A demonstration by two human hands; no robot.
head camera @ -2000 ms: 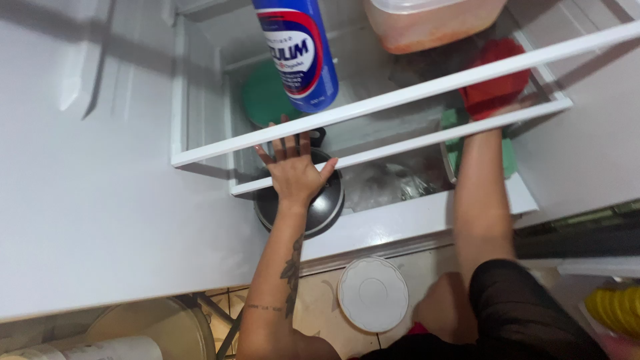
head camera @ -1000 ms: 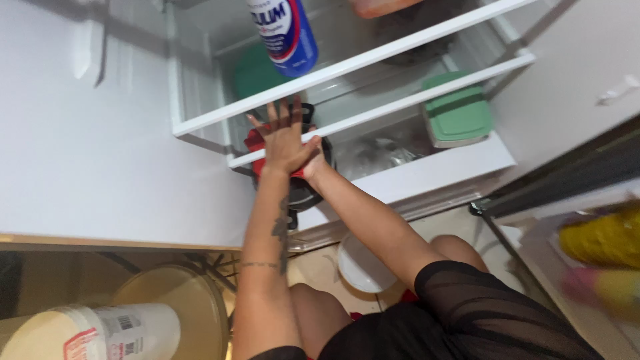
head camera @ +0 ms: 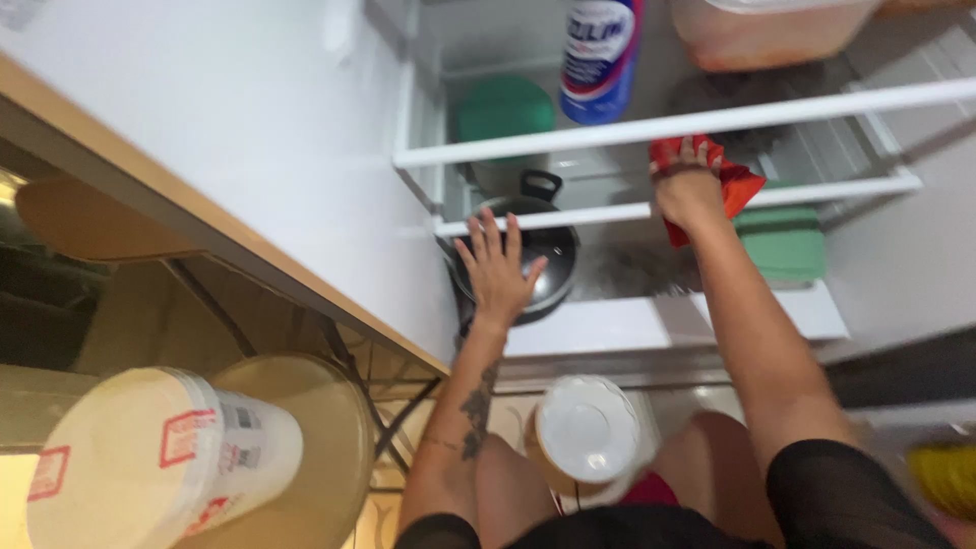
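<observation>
My left hand [head camera: 499,267] has its fingers spread at the white front edge of the lower refrigerator shelf [head camera: 610,216], over a dark lidded pot [head camera: 553,263] with a black handle. With my right hand [head camera: 690,187] I press a red cloth [head camera: 736,183] on the same shelf, near its front edge. A light green lidded container [head camera: 785,244] is to the right of that hand, below the shelf. Above, a blue bottle [head camera: 598,69] stands behind the upper shelf's front edge [head camera: 671,122]. A darker green round item [head camera: 505,114] lies to its left.
A clear container with orange contents [head camera: 778,34] is at the top right. On the floor stands a tub with a white lid [head camera: 587,427]. A large white bucket [head camera: 122,457] is at lower left, beside the refrigerator door [head camera: 252,137]. Something yellow [head camera: 945,476] is at lower right.
My right hand has moved right with the red cloth, away from my left hand, where it was a second ago. The view has shifted left.
</observation>
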